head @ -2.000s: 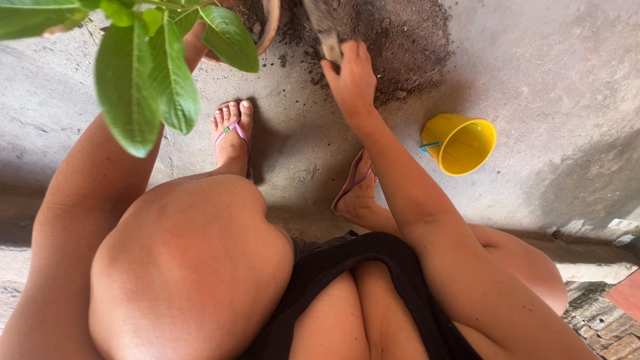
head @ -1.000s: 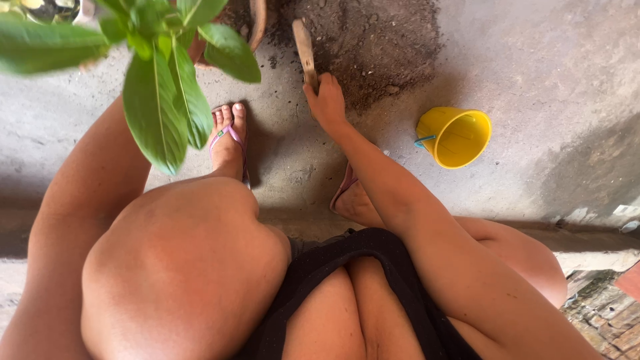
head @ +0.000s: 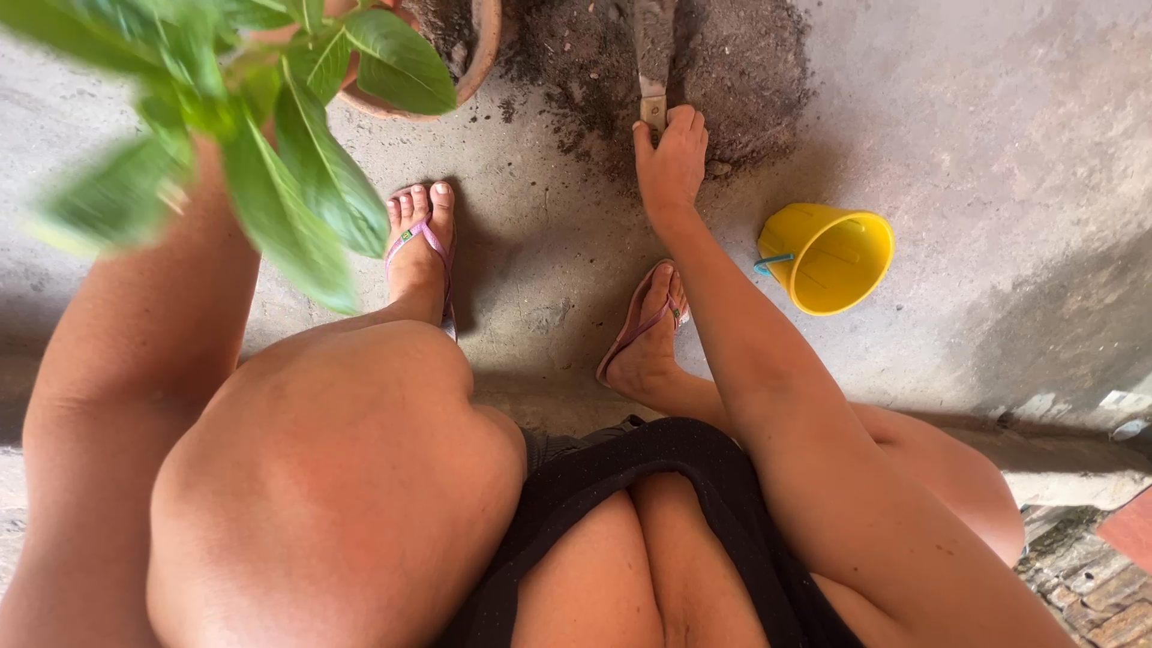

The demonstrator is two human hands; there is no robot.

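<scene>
My right hand (head: 673,166) grips the wooden handle of a hand trowel (head: 654,54), whose soil-coated metal blade lies over a heap of dark soil (head: 738,81) on the concrete floor. Left of the heap stands a round terracotta pot (head: 489,40) with soil inside, cut off by the top edge. A plant with broad green leaves (head: 310,166), partly blurred, rises in front of my left forearm at the upper left. The leaves hide my left hand, so what it touches does not show.
A yellow plastic bucket (head: 841,261) with a blue handle stands on the concrete floor (head: 540,261) right of my right forearm. My feet in pink flip-flops are on the floor below the pot and the soil. Brick paving (head: 1102,585) shows at the lower right corner.
The trowel blade now points into the soil heap; one second ago the tool was tilted to the left, near the heap's left edge. My right hand has stayed on its handle. The plant's leaves have shifted.
</scene>
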